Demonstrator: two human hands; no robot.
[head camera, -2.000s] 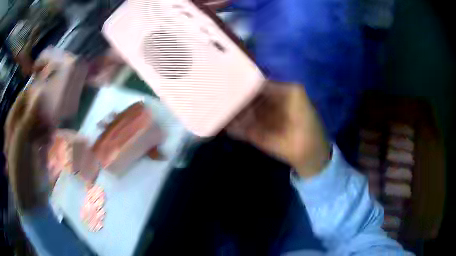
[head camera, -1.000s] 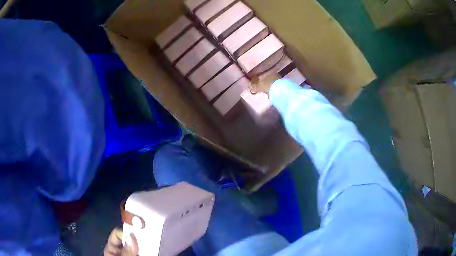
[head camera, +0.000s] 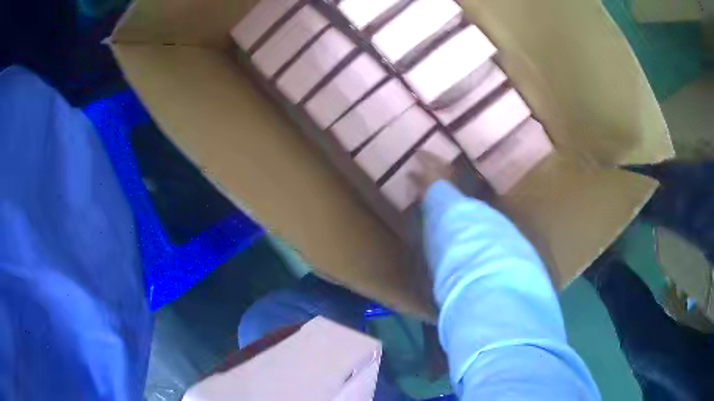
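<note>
The open brown carton (head camera: 227, 149) holds two rows of pale pink housings (head camera: 344, 90), side by side with dark gaps. My right hand (head camera: 427, 172) reaches into the carton and touches the housing at the near end of the left row. It is small and blurred, so I cannot tell whether its fingers grip. Another pink housing (head camera: 301, 366) shows at the bottom edge, outside the carton, with a brown strap along its left side. My left hand is not in view.
A person in blue clothing (head camera: 66, 243) is at the left, beside a blue plastic stool (head camera: 156, 258). My knee is below the carton. The carton's flaps stand open. Dark shapes and part of another carton (head camera: 689, 262) are at the right over the green floor.
The carton and its rows appear larger and nearer. My right hand is now at the left row's near end. The outside housing sits lower in the picture, and my left hand has gone out of view.
</note>
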